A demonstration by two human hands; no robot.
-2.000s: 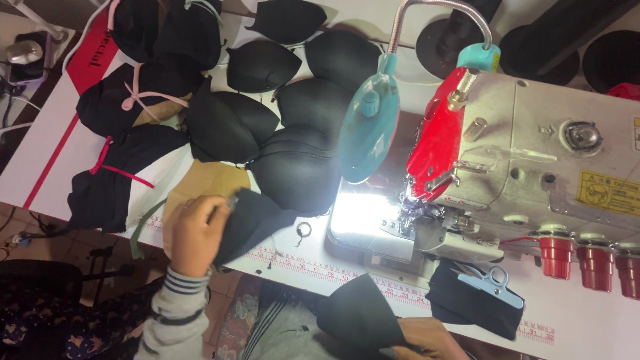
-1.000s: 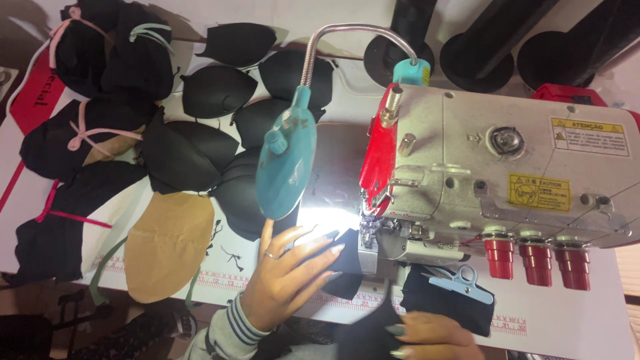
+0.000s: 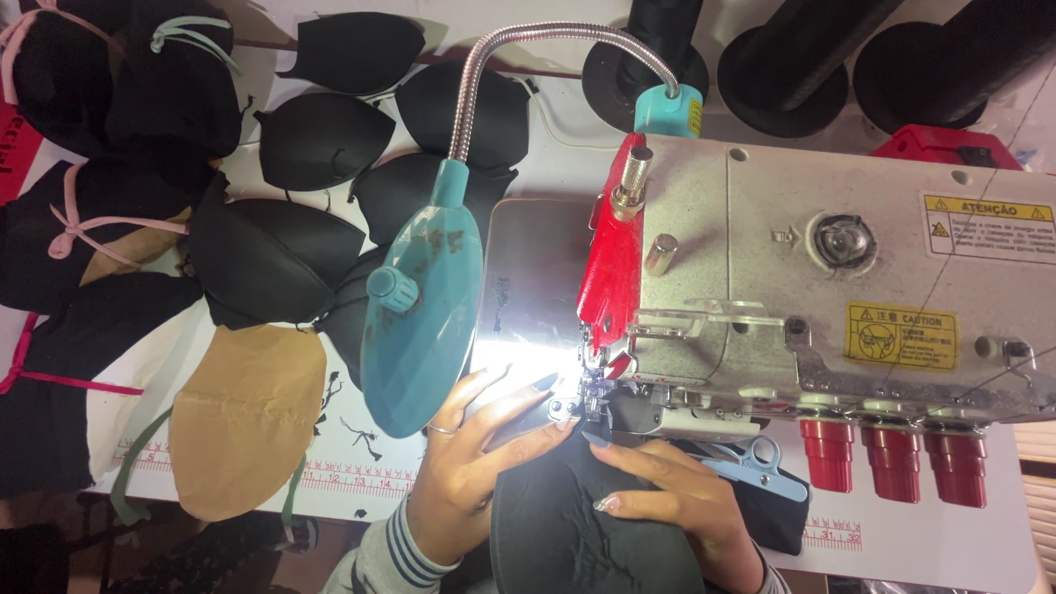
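Observation:
A black fabric cup piece point(image 3: 577, 511) lies at the front of an overlock sewing machine point(image 3: 792, 247), its top edge reaching the presser foot point(image 3: 596, 404). My left hand point(image 3: 470, 454) rests at the piece's upper left, fingers spread over the lit metal machine bed point(image 3: 532, 280). From the right, my right hand point(image 3: 676, 495) presses the same piece flat with its fingertips, close to the foot. A teal gooseneck lamp point(image 3: 425, 313) hangs just left of the foot. Whether the cloth is under the foot is hard to tell.
Several black cups point(image 3: 276, 256) and a tan oval piece point(image 3: 247, 412) lie on the left. Light blue thread snips point(image 3: 759, 470) rest on black fabric point(image 3: 771, 511) at the right. Black thread cones point(image 3: 780, 74) stand behind. A printed ruler strip point(image 3: 355, 483) runs along the front edge.
The black piece, held low at the front two seconds ago, is now at the presser foot. My right hand has moved up to it. The tan oval, partly covered two seconds ago, lies uncovered.

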